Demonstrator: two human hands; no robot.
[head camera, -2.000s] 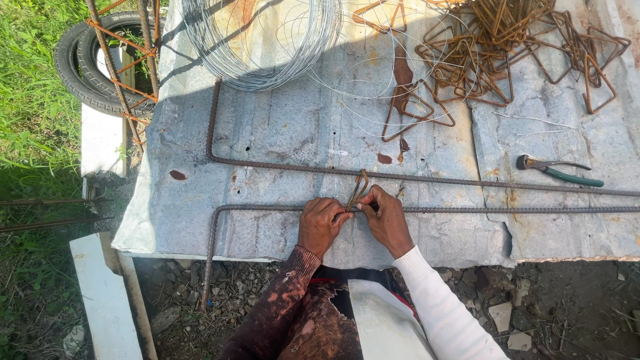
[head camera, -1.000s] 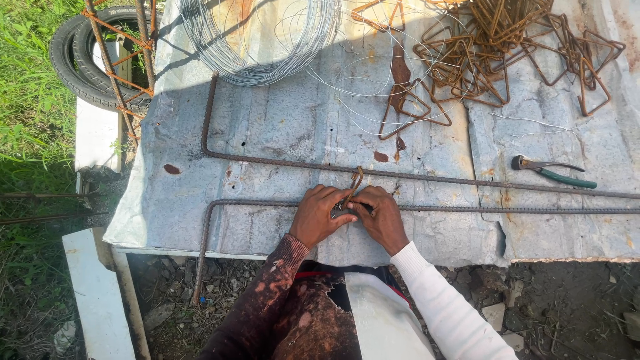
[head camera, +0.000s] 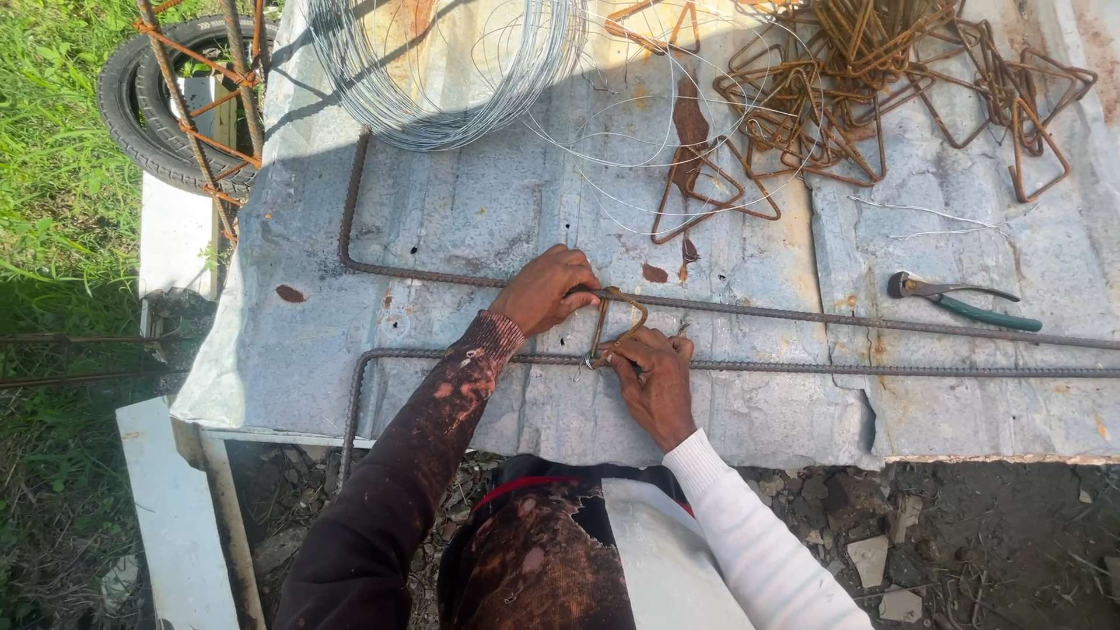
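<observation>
Two long ribbed steel bars with bent left ends, the far rebar (head camera: 744, 308) and the near rebar (head camera: 787, 367), lie across corrugated metal sheets. A rusty bent-wire stirrup (head camera: 602, 328) spans both bars, with a bit of thin wire (head camera: 584, 363) at its near corner on the near bar. My left hand (head camera: 547, 289) grips the far rebar just left of the stirrup. My right hand (head camera: 649, 376) pinches the stirrup's near right part above the near rebar. Wire nippers with green-covered handle (head camera: 989, 317) lie at the right, beyond the far bar.
A coil of galvanized wire (head camera: 455, 114) lies at the far edge, beside loose wire strands. A pile of rusty stirrups (head camera: 840, 79) is at the far right. Tires (head camera: 144, 122) and an upright rusty rebar cage (head camera: 188, 122) stand left. The corrugated metal sheet (head camera: 472, 219) has ragged edges.
My hands were together at the near bar around the stirrup; now they are apart. My left hand has moved away from me to the far bar, and the stirrup now spans both bars.
</observation>
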